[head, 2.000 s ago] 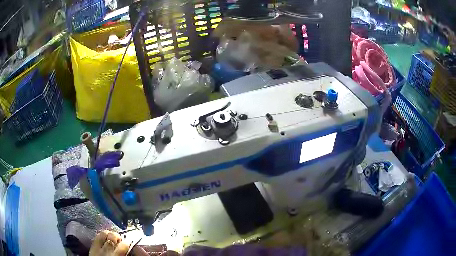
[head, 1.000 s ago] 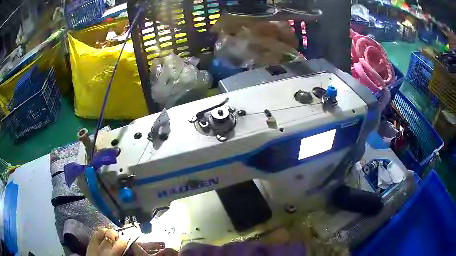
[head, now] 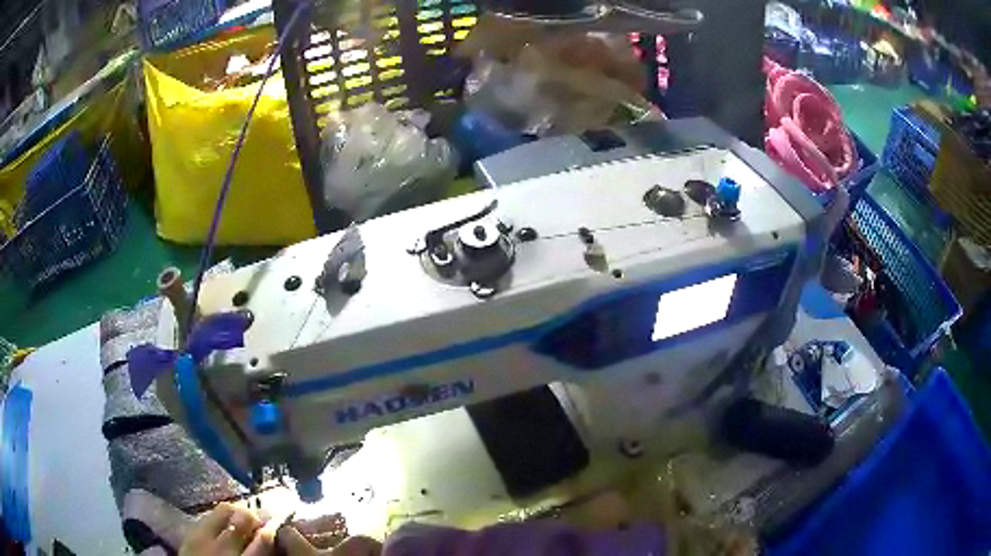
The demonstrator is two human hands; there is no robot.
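The white sewing machine spans the view, its needle area brightly lit at the lower left. My left hand is at the bottom edge just left of the needle area, fingers bent together on a band of fabric; its lower part is cut off. A dark reddish strip lies on the bed right of these fingers. My right hand shows only as a blurred bit at the bottom edge beside the lilac sleeve; its grip is hidden. Grey bands lie overlapped left of the machine head.
A purple cloth tie is knotted on the machine head. Blue tape is on the white table at left. A large blue tray stands at lower right. Behind are a yellow sack, a dark perforated crate and plastic bags.
The view has shifted slightly. My left hand's fingers sit lower and flatter beside the needle area, and more of the dark reddish strip shows right of them.
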